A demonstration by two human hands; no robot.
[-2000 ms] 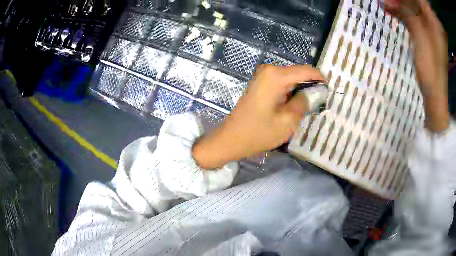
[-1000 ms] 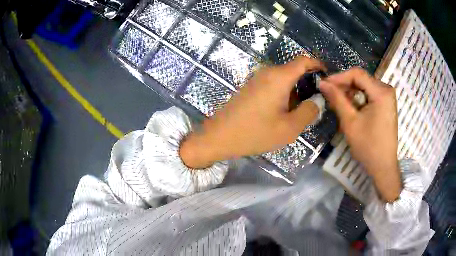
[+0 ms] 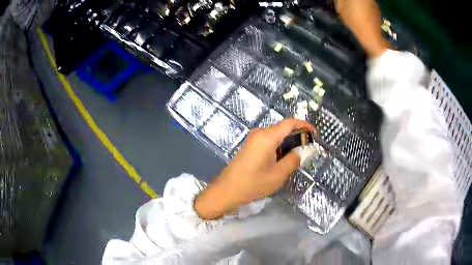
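My left hand point(image 3: 253, 165) is closed around a small black housing point(image 3: 293, 145) with a gold-brown metal piece showing at its edge. A whitish finger cot covers its thumb. The hand is over the clear blister tray point(image 3: 235, 101), which has large square pockets. Small cream-yellow pieces point(image 3: 291, 93) lie scattered in its middle and far pockets. My right hand point(image 3: 359, 15) reaches to the top edge of the picture. Only the wrist and part of the hand show; the fingers are cut off, so what they hold cannot be seen.
The white slotted tray point(image 3: 377, 204) shows in part under and beyond the right sleeve. A dark, shiny tray crowded with parts point(image 3: 155, 44) lies beyond the blister tray. On the left are the grey floor, a yellow line point(image 3: 98, 132) and a blue object point(image 3: 108, 67).
My right hand has left the housing and reached away to the top of the picture. My left hand still holds the housing. The view has shifted, showing more of the far trays.
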